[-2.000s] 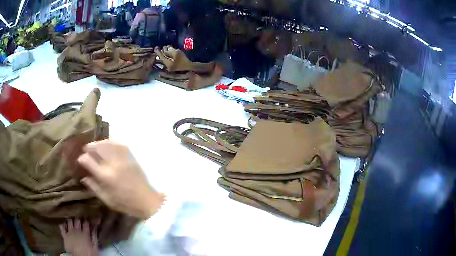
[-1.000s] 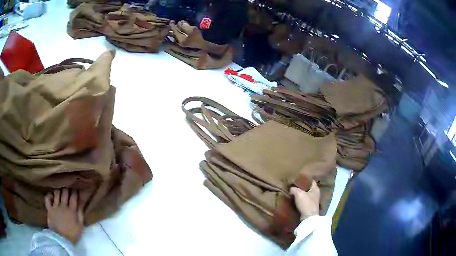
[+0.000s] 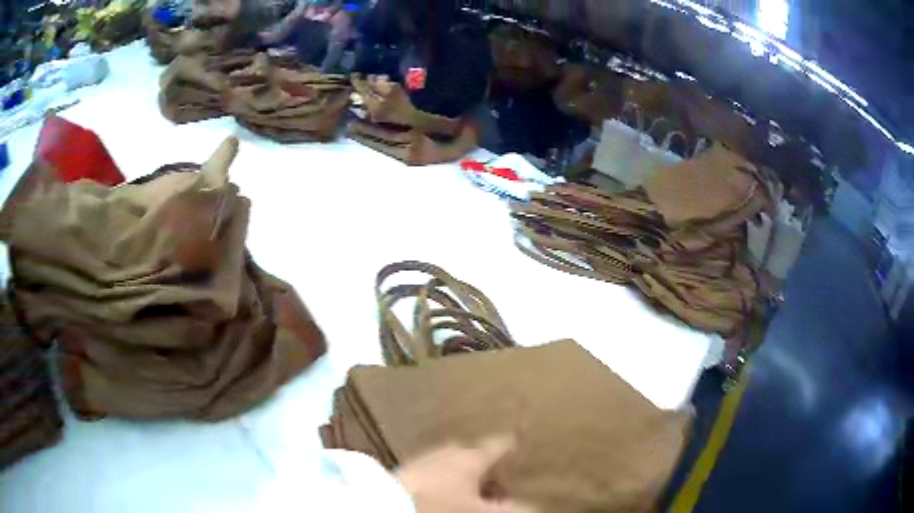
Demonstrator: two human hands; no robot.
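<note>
A stack of brown tote bags point(image 3: 561, 401) lies on the white table in front of me, its top bag flat and its layers showing at the left edge. The looped handles point(image 3: 431, 316) stand out from its far side. My left hand point(image 3: 456, 479) is blurred and lies on the near part of the top bag, its white sleeve coming from the lower left. Its fingers cannot be made out clearly. My right hand is not in view. A crumpled heap of brown bags point(image 3: 150, 301) stands on the left.
More folded brown bags point(image 3: 641, 240) lie at the right table edge, beside pale bags point(image 3: 626, 150). Several brown heaps point(image 3: 291, 100) sit farther up the table. A red sheet point(image 3: 80, 150) is behind the left heap. A dark-clothed person point(image 3: 451, 60) is across the table. A yellow floor line point(image 3: 710, 456) runs at right.
My left hand has left the left heap and is on the stack. My right hand has gone out of view. The stack is turned, nearer and flatter, with its handles pointing away.
</note>
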